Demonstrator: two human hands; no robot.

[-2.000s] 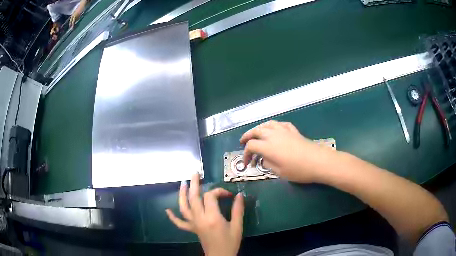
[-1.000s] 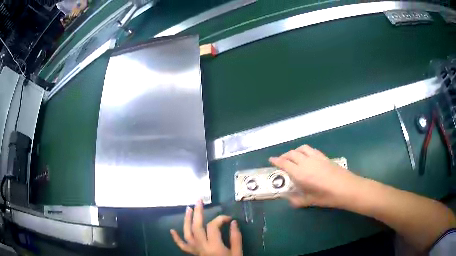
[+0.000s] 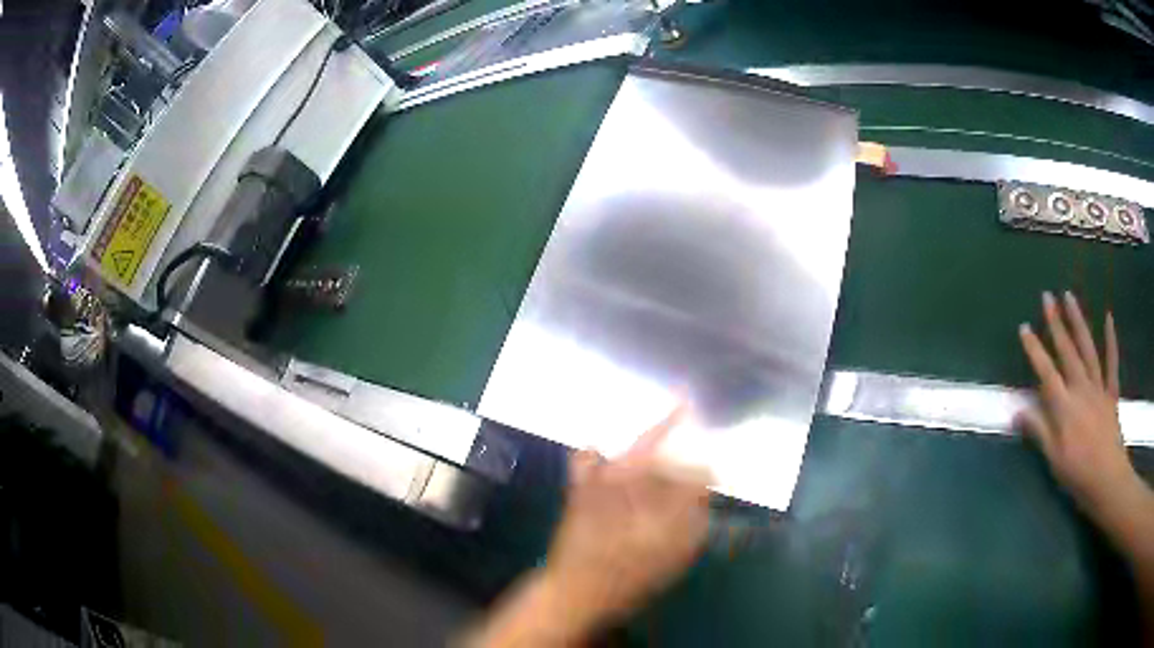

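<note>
A silver-grey four-hole housing (image 3: 1073,213) lies beyond the near metal strip at the upper right, with ringed parts in its four circles. My right hand (image 3: 1078,399) is nearer to me than the housing, apart from it, fingers spread and empty, over the metal strip. My left hand (image 3: 639,513), blurred, is at the near edge of the large shiny sheet plate (image 3: 709,253). Its index finger points over the plate; whether it touches cannot be told. I see nothing held in it.
A small dark part, perhaps another housing (image 3: 323,285), lies on the green surface (image 3: 443,241) at left. Beside it stands a pale machine with a yellow warning label (image 3: 133,230). A yellow-and-red block (image 3: 874,158) touches the plate's far right corner. A metal strip (image 3: 930,399) runs right.
The view has turned left. The housing, earlier under my right hand on the near side of the strip, now lies beyond it, released. My left hand has moved over the plate's near edge.
</note>
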